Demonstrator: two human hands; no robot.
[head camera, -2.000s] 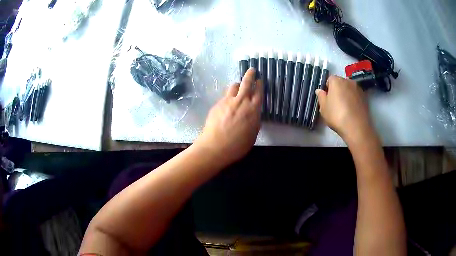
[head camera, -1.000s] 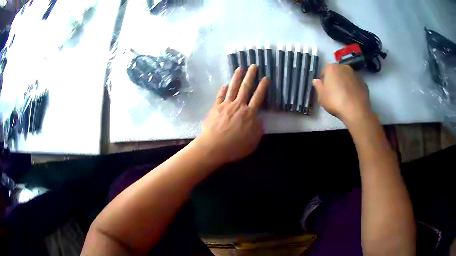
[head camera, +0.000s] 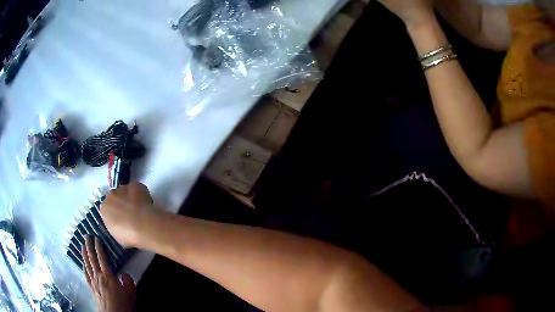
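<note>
A row of dark stick-like tubes (head camera: 87, 242) with white tips lies side by side on the white sheet at the lower left. My left hand (head camera: 106, 277) rests on the row, palm down, fingers apart, holding nothing. My right hand (head camera: 129, 213) is curled like a fist at the row's other end; whether anything is inside it is hidden. Just beyond my right hand lies a black cable coil (head camera: 108, 144) with a red-marked block (head camera: 117, 170) beside it.
A partly bagged cable set with yellow and red parts (head camera: 52, 149) lies left of the coil. Bagged black parts (head camera: 213, 36) lie on the sheet at the top. Timber (head camera: 240, 166) shows below the table edge. Another person's arm (head camera: 453, 97) with bracelets is at the right.
The view has swung to the right, so the row and both hands now appear at the lower left. Another person has come into view. My hands remain at the row.
</note>
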